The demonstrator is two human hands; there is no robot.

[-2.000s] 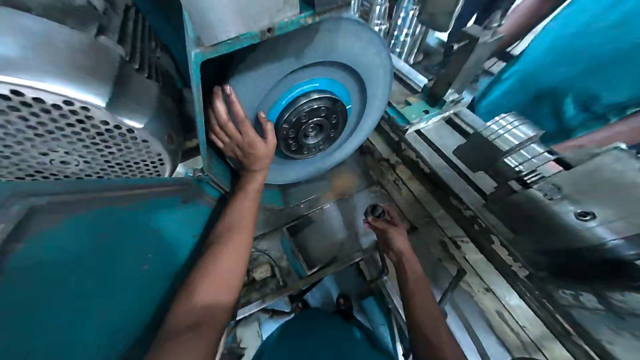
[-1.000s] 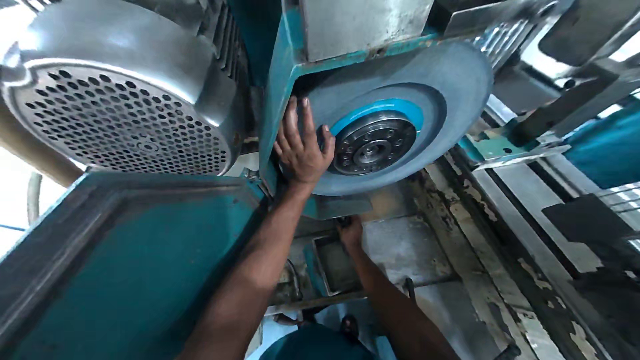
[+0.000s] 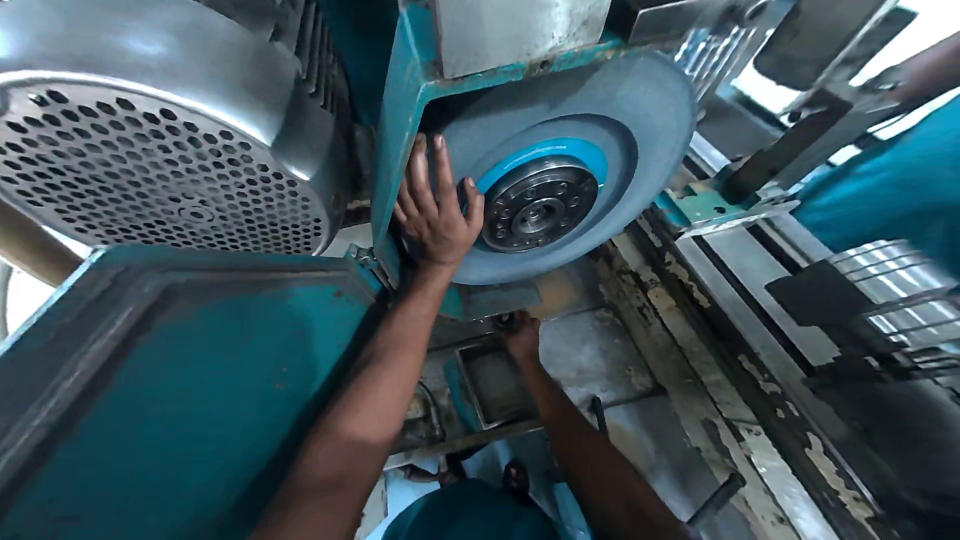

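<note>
A large grey grinding wheel [image 3: 652,135] with a blue ring and a dark metal hub flange [image 3: 538,206] stands inside a teal wheel housing [image 3: 409,97]. My left hand [image 3: 439,206] lies with spread fingers against the wheel's left face, beside the hub. Below the wheel, my right hand [image 3: 521,336] is closed around a small dark round part [image 3: 505,321], close to the housing's lower edge. The part is mostly hidden by the fingers, so its kind cannot be told.
An open teal cover [image 3: 225,390] spreads at lower left, under a motor with a perforated metal guard [image 3: 165,172]. Machine rails [image 3: 750,285] run along the right, near stacked metal rings [image 3: 892,285]. A person in teal clothing [image 3: 892,180] is at the right edge. Levers [image 3: 716,499] stick up at lower right.
My right hand, with the dark part, has moved from out to the right of the wheel's underside to close beneath it. My left hand remains on the wheel. The view has shifted.
</note>
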